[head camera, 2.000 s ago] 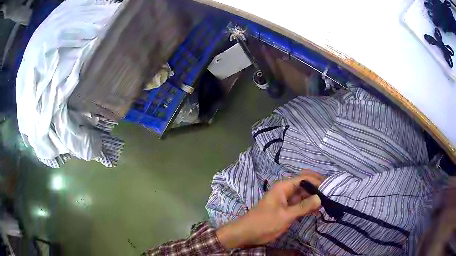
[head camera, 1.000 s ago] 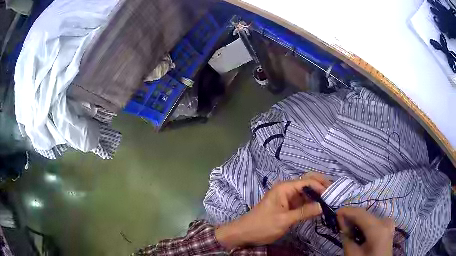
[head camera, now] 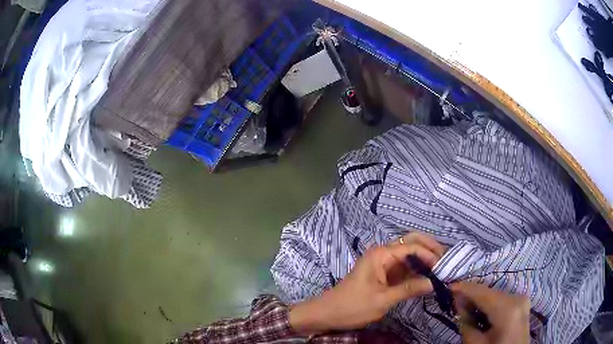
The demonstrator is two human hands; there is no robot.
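Observation:
A striped garment lies crumpled on my lap, with narrow black trim bands on it. My left hand pinches a black looped trim and the cloth under it between thumb and fingers. My right hand is at the lower end of that trim, fingers curled, with a small dark object inside the hand, perhaps snips. A fine dark thread runs over the stripes to the right of my hands. A needle is too small to make out.
A white table with a worn wooden edge curves along the upper right. Black looped trims lie on it. A blue crate and a brown cloth-sided bin draped with white garments stand at upper left. The floor is green.
Two seconds ago my right hand was blurred at the right edge; it came in to the trim and has stayed there. My left hand has kept its hold.

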